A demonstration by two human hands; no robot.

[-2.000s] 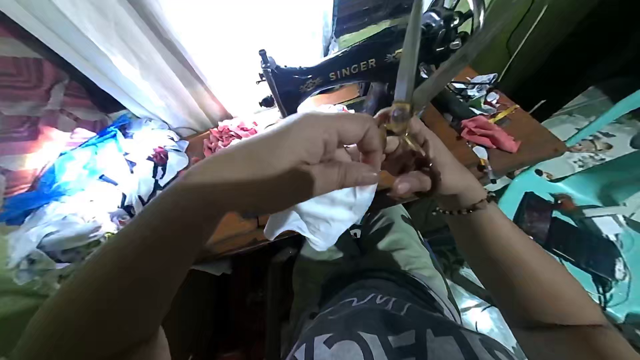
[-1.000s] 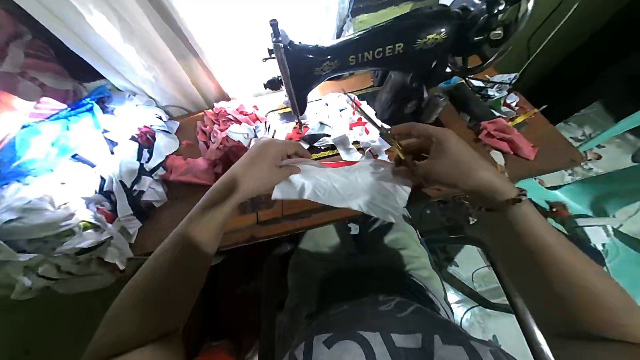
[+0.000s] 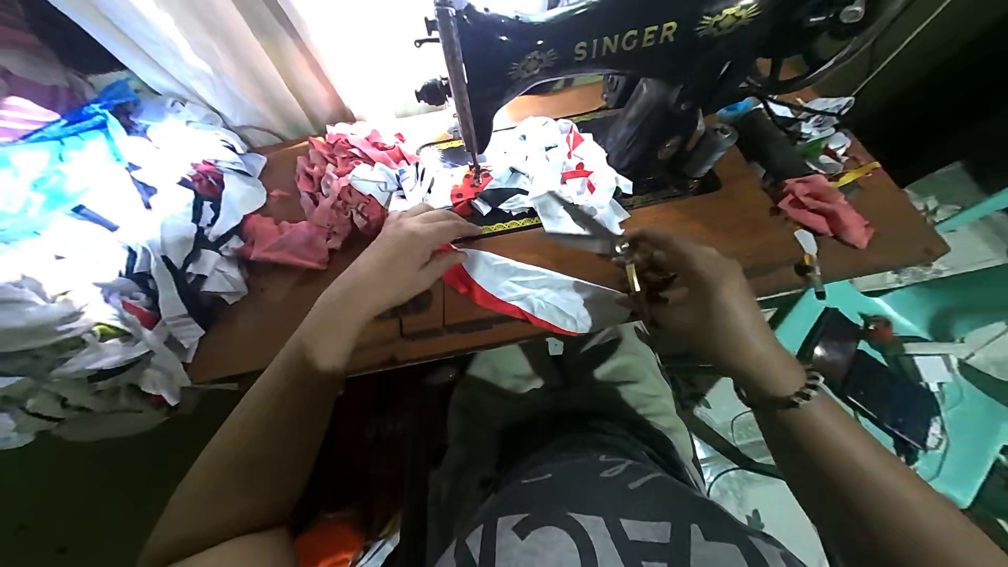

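My left hand (image 3: 409,256) grips the left end of a white cloth piece with a red edge (image 3: 524,291), which stretches across the front of the wooden table. My right hand (image 3: 689,295) has its fingers in the handles of metal scissors (image 3: 587,236), whose blades are apart and point left toward the cloth scraps. The right end of the cloth lies against my right fingers; whether they pinch it is hidden. Behind both hands stands a black Singer sewing machine (image 3: 567,47), with a red scrap with dark dots (image 3: 470,191) under its needle area.
White scraps (image 3: 559,161) lie on the machine bed and red scraps (image 3: 339,185) left of it. A large heap of white and dark cloth (image 3: 157,252) fills the left side. A red cloth (image 3: 827,209) and a thread spool (image 3: 713,150) are at the right of the wooden table (image 3: 260,339).
My hands, close together two seconds ago, are now apart, with the cloth stretched between them. The scissors, upright then, now point left with blades apart. The red edge shows more than a second ago.
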